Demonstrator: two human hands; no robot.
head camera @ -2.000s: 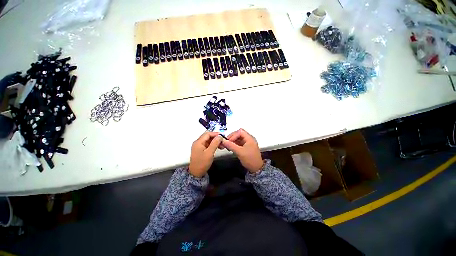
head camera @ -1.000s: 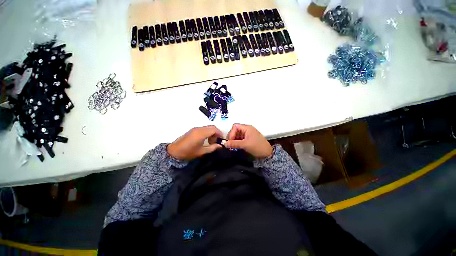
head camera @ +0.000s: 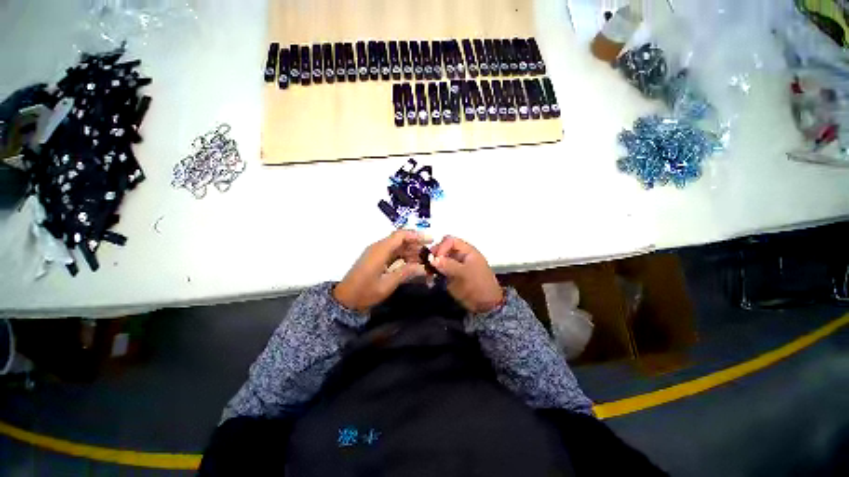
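My left hand (head camera: 380,270) and my right hand (head camera: 467,272) meet at the table's front edge. Both grip one small black strap tab (head camera: 428,260) between the fingertips; fingers hide most of it, and any hardware on it cannot be made out. Just beyond my hands lies a small cluster of part-assembled tabs (head camera: 410,193), black mixed with shiny blue-silver bits. Black tabs lie in two rows (head camera: 410,60) on the plywood board (head camera: 326,126), the nearer row shorter and at the right.
A heap of black tabs (head camera: 88,154) is at the left, with thin metal rings (head camera: 210,164) beside it. Blue-silver clips (head camera: 666,149) lie at the right, near a brown jar (head camera: 616,35) and clear plastic. Open cartons (head camera: 663,312) stand under the table.
My hands moved from over the table edge towards my body, then slightly forward again, with fingers shifting around the tab. The camera view has shifted. The rows look unchanged.
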